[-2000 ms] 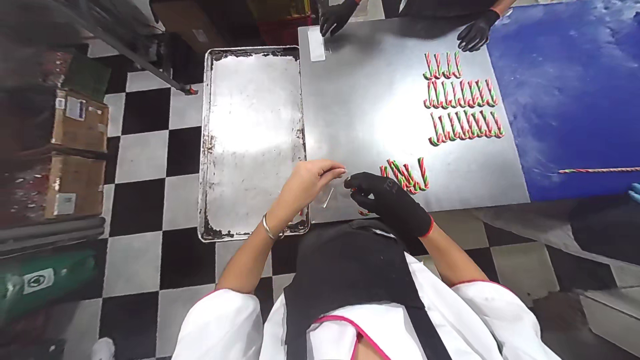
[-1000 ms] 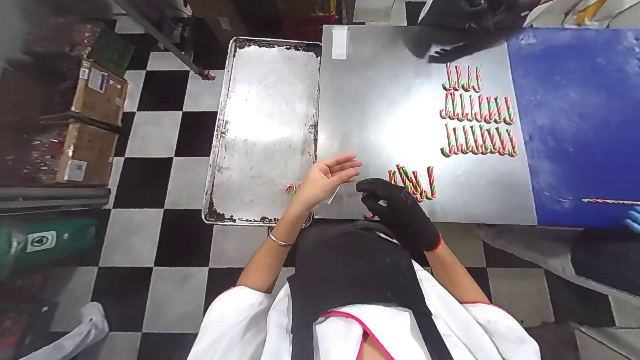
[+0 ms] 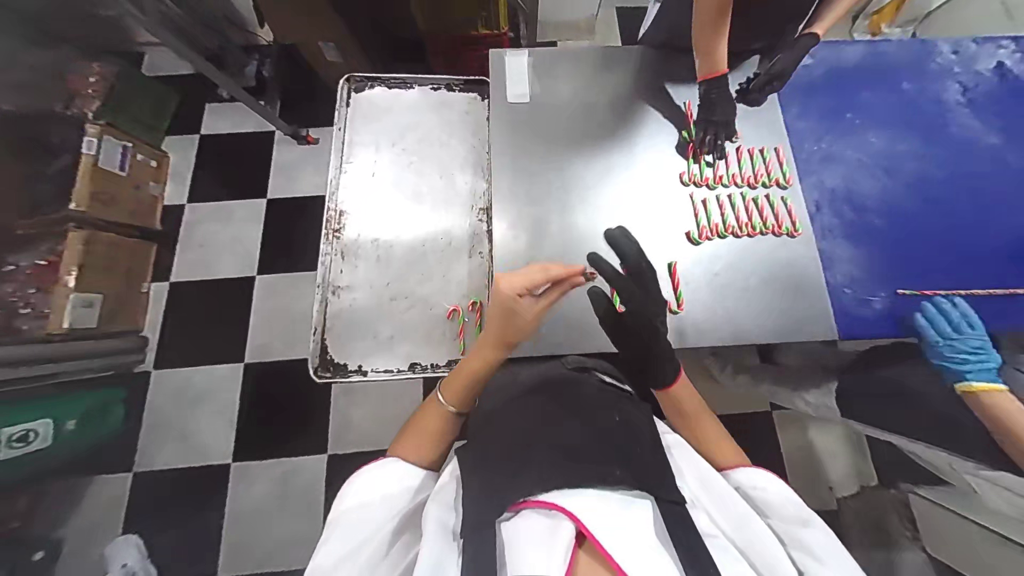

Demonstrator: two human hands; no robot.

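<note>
My bare left hand, with a bangle at the wrist, pinches a small red-and-green piece of candy, seemingly a candy cane's end, at its fingertips over the steel table. Just right of it, my black-gloved right hand spreads its fingers above the table, partly covering a candy cane. Another candy cane lies beside its right edge. Two candy canes, one a red-and-green hooked stick, rest on the metal baking tray near its lower right corner, the right one partly behind my left wrist.
Rows of candy canes lie farther right, where a co-worker's black-gloved hand reaches down. A blue mat carries a straight striped candy stick, near another person's blue-gloved hand. A white strip lies at the far edge; cardboard boxes stand left.
The tray shows two candy canes; one was visible a second ago. My left fingers have closed into a pinch and my right fingers have spread. The co-worker's hand has come down onto the upper candy canes.
</note>
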